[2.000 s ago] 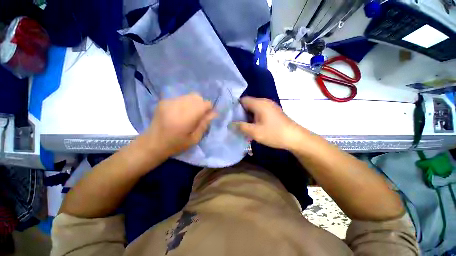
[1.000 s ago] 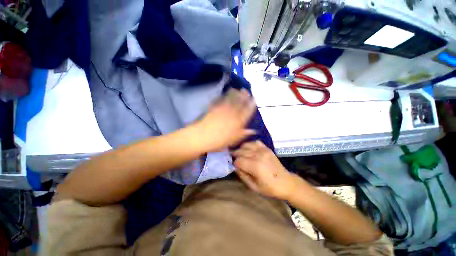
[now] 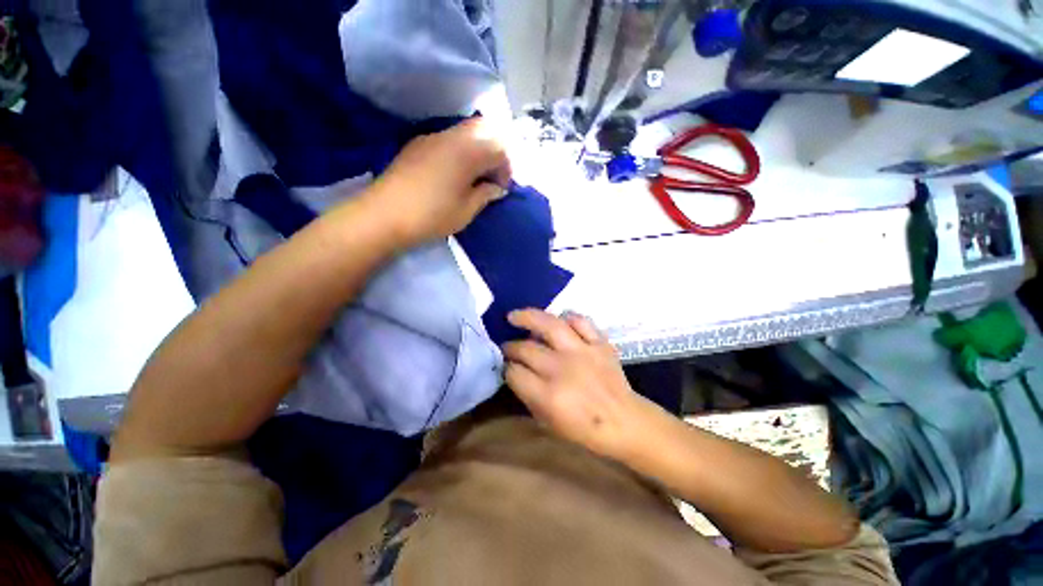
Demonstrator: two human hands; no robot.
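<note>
My left hand [image 3: 448, 181] is closed on the upper end of a navy fabric piece [image 3: 511, 254], just left of the machine's needle area [image 3: 581, 140]. My right hand [image 3: 568, 372] has its fingers and thumb on the lower end of the same piece, near the table's front edge. The navy piece lies between the hands with a pointed corner to the right. The grey-blue fabric [image 3: 400, 343] of the garment lies under and left of it and hangs over the front edge. More navy fabric [image 3: 286, 92] is heaped at the upper left.
Red-handled scissors [image 3: 707, 180] lie right of the needle. The sewing machine head with its lit control panel [image 3: 875, 52] is at the upper right. A dark thread [image 3: 732, 224] crosses the white table. Grey-green pieces [image 3: 915, 424] with a green bundle [image 3: 981, 337] are below the table at right.
My left hand has moved up toward the needle area, after both hands were close together on the cloth. The navy piece now shows stretched between them. The view has shifted slightly.
</note>
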